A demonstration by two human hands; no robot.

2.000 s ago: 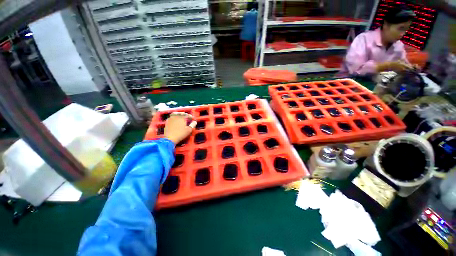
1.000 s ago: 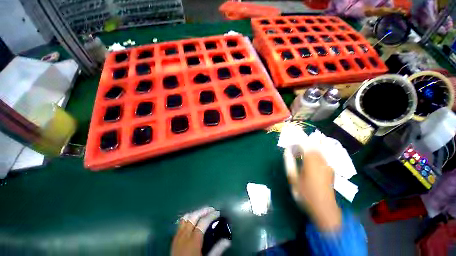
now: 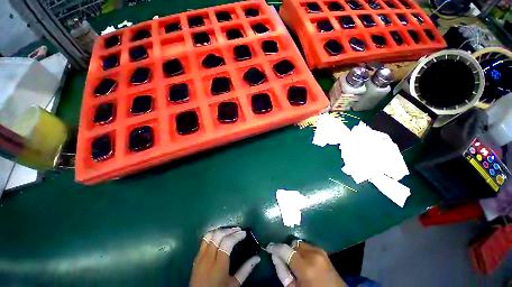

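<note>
A black watch head (image 3: 245,250) is at the bottom middle, held in my left hand (image 3: 219,259), whose fingertips wear white cots. My right hand (image 3: 303,263), also with white finger cots, has its fingertips at the watch's right edge, pinching something thin and pale that I cannot identify. An orange-red foam tray (image 3: 163,154) holds rows of black watch heads in square pockets. One pocket in its second row from the back is empty. A white wipe (image 3: 290,207) lies just beyond my right hand.
A second foam tray (image 3: 359,58) with watches stands back right. Two pale bottles (image 3: 360,92), a wipe pile (image 3: 375,156), a thin yellow stick (image 3: 343,185), a dark box with pale top (image 3: 403,115), a round pale ring (image 3: 447,81) and a black box (image 3: 463,160) stand right.
My left hand left the tray and now holds a watch near the bench's front. My right hand came into view, reached the wipe pile, then moved back to the watch. The view tilted down.
</note>
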